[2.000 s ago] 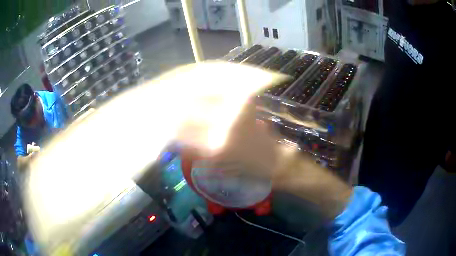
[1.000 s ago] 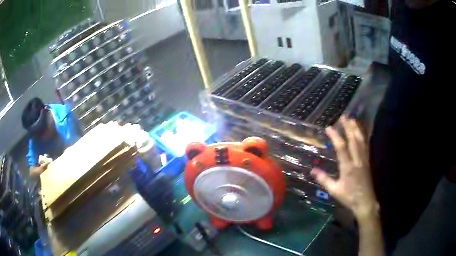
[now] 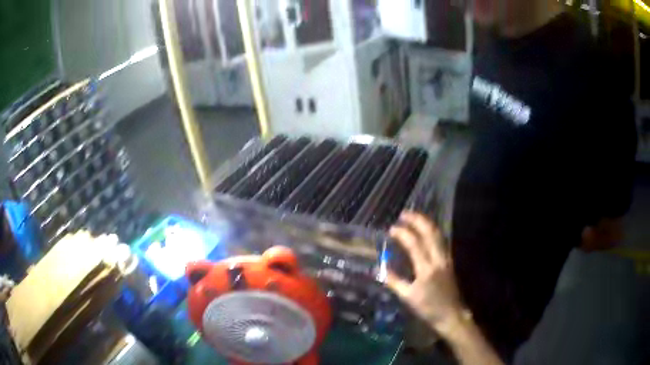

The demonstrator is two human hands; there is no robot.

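My right hand (image 3: 427,274) is at the right front corner of a tall stack of filled clear trays (image 3: 321,246). Its fingers are spread and it holds nothing that I can see; whether it touches the stack is unclear. The top tray holds several columns of black components (image 3: 317,178). The picture is blurred. My left hand is not in the picture.
An orange-red animal-faced fan (image 3: 260,310) stands before the stack. Left of it are a blue bin (image 3: 174,249) with pale contents and tan cardboard sheets (image 3: 57,285). Another tray stack (image 3: 68,157) is far left. A person in dark clothing (image 3: 542,164) stands close on the right.
The cardboard sheet that was swung across the view lies on the pile by one second ago. The view has since turned right, so things sit further left. My right hand stays by the stack's corner.
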